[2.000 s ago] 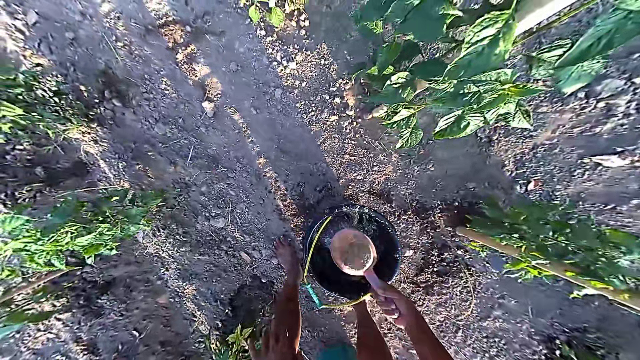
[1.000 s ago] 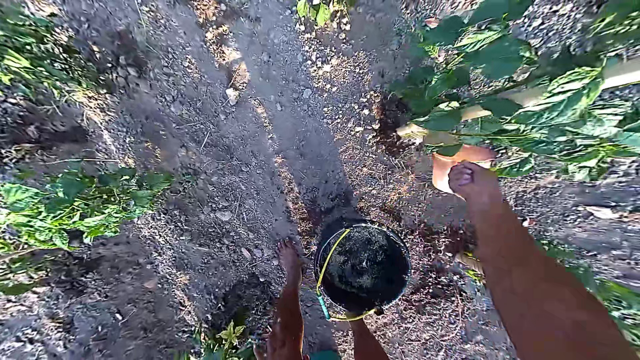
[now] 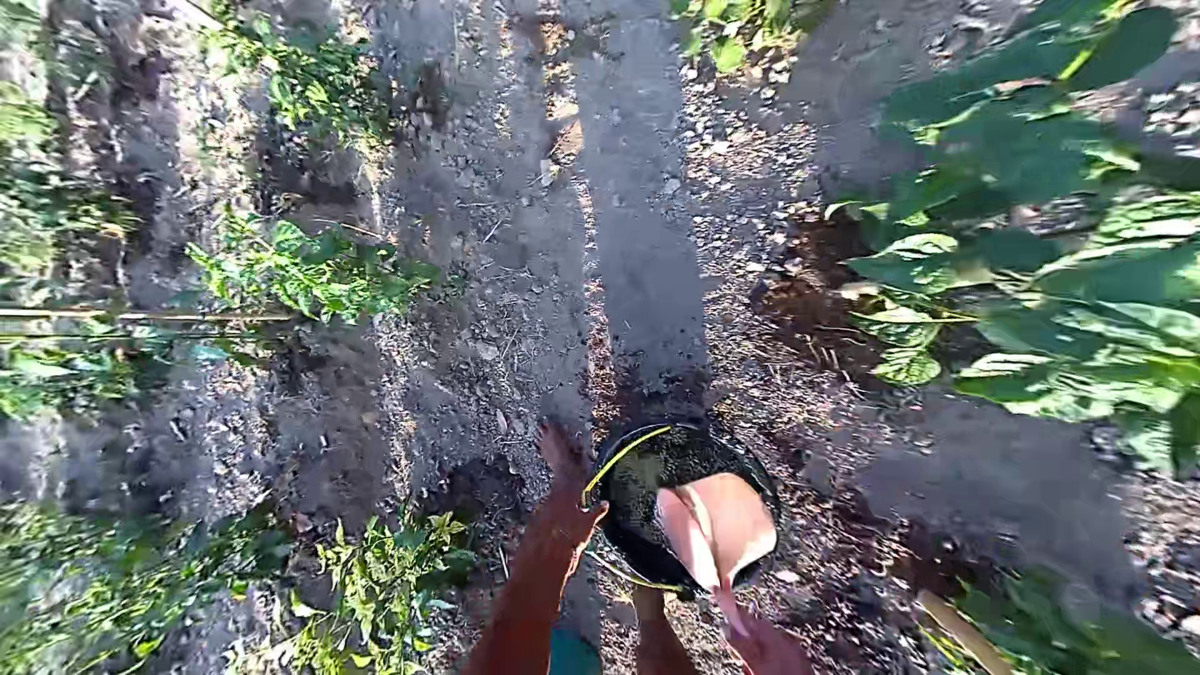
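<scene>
A round black bucket (image 3: 647,553) with a yellow handle (image 3: 626,457) stands on the soil at lower centre, holding dark liquid with a mottled surface. My left hand (image 3: 574,525) lies at the handle on the bucket's left side, covering part of it; whether its fingers close around it is unclear. In my right hand (image 3: 767,647), at the bottom edge, is the handle of a pinkish plastic dipper (image 3: 741,520). The dipper's blurred bowl is over the right part of the bucket, tilted. How much it holds cannot be seen.
A large leafy plant (image 3: 1041,272) spreads at the right, with dark wet soil (image 3: 816,291) beside it. Smaller plants (image 3: 323,272) grow on the left and at lower left (image 3: 389,581). A pole (image 3: 961,630) lies at lower right. My bare foot (image 3: 561,448) is just left of the bucket.
My right hand has brought the dipper from beside the large plant back to the bucket. My left hand has moved up to the bucket's handle.
</scene>
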